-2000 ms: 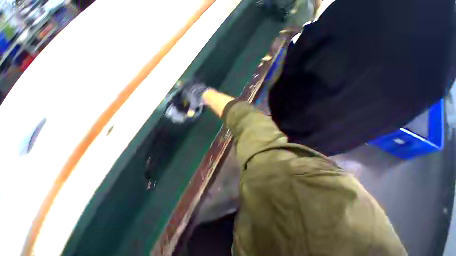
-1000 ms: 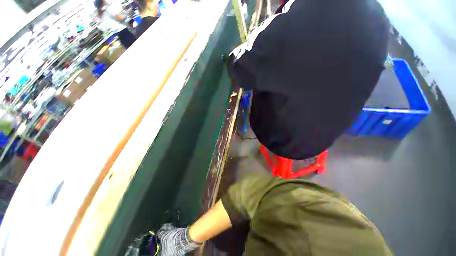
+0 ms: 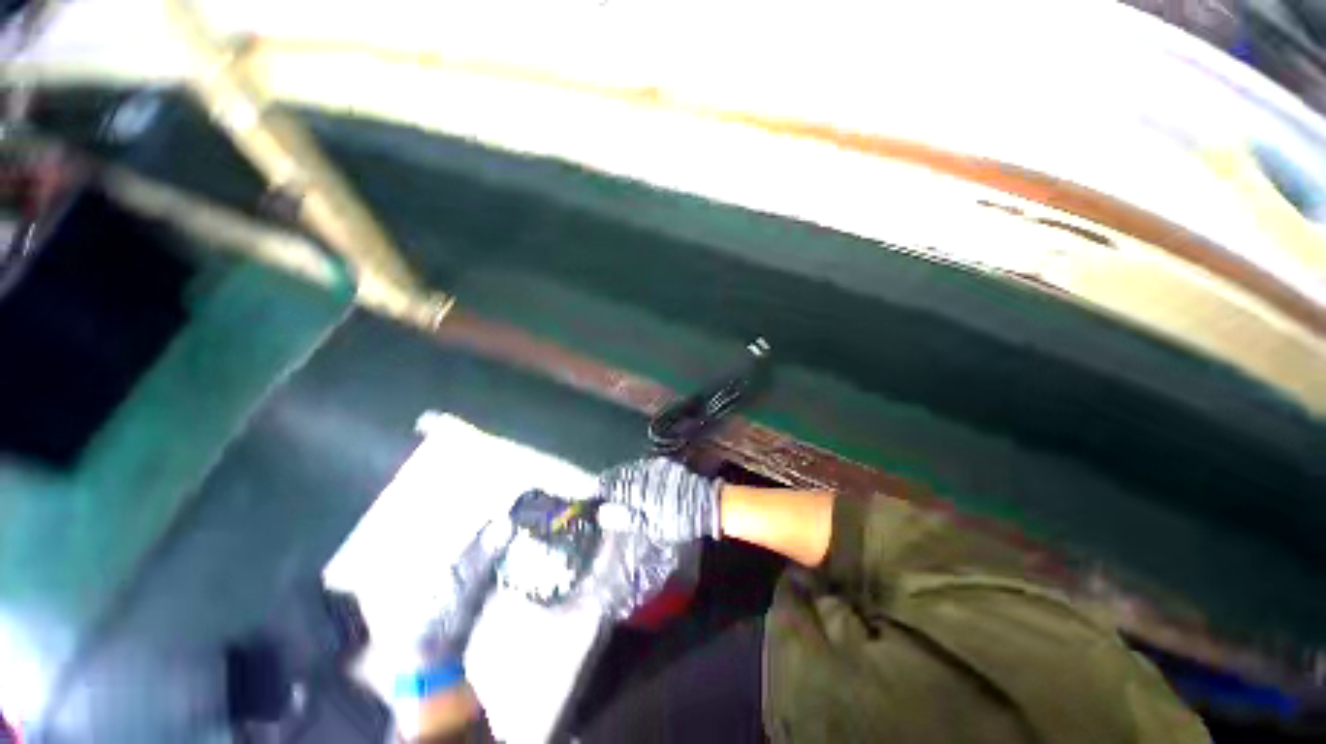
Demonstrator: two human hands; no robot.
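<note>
The small black corded unit [image 3: 538,509] is between my two hands, over the white sheet, with a crumpled clear plastic bag [image 3: 550,570] around it. My right hand [image 3: 662,502], in a striped grey-white glove, grips the unit and bag from the right. My left hand [image 3: 463,589], gloved and blurred, with a blue band at the wrist, holds the bag from the left. The thin black power cable [image 3: 698,414] lies bundled over the brown belt rail, its plug pointing onto the belt. Blur hides the fingertips and the unit's details.
The white sheet [image 3: 422,502] lies on the dark green bench. The green conveyor belt [image 3: 902,364] runs beyond its brown rail [image 3: 567,364], with a long white shelf [image 3: 727,73] behind. A pale bar [image 3: 298,167] crosses the belt at upper left. Dark items lie at lower left.
The view has swung from the belt to the bench. My right hand has brought the bagged unit from the belt to above the white sheet. My left hand has come into view at the bag.
</note>
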